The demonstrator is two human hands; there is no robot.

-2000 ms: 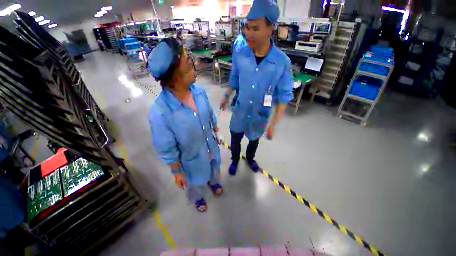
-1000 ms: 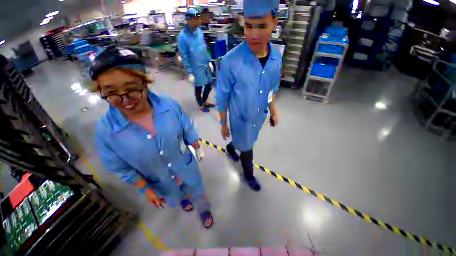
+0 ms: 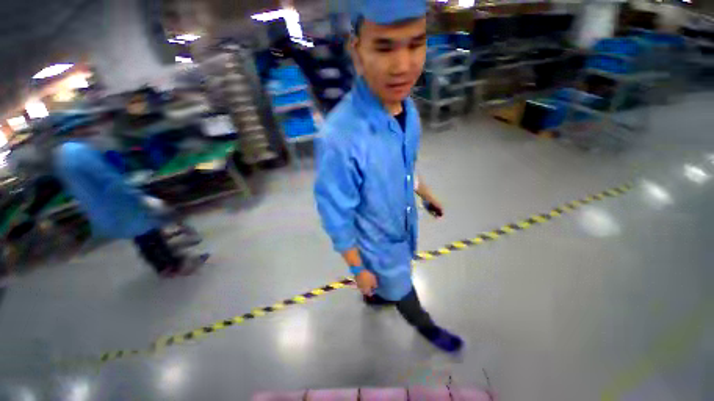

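Note:
Neither of my hands is in the picture. A person in a blue coat and blue cap (image 3: 372, 180) stands or walks nearest in front of me, turned partly my way. One of this person's hands holds a small dark object (image 3: 432, 208) that I cannot make out. The other arm hangs down, with a blue band at the wrist. A pink checked strip (image 3: 368, 395) shows at the bottom edge.
Yellow and black floor tape (image 3: 301, 298) crosses the grey floor behind the person. A blurred second person in blue (image 3: 106, 192) is at the left by green-topped benches (image 3: 192, 164). Behind are a cart with blue bins (image 3: 293, 102), racks and an open box (image 3: 540, 116).
The view has swung right. The person with glasses and the tray rack with the green boards have left the picture. The capped person has stepped along, and more racks show at the right.

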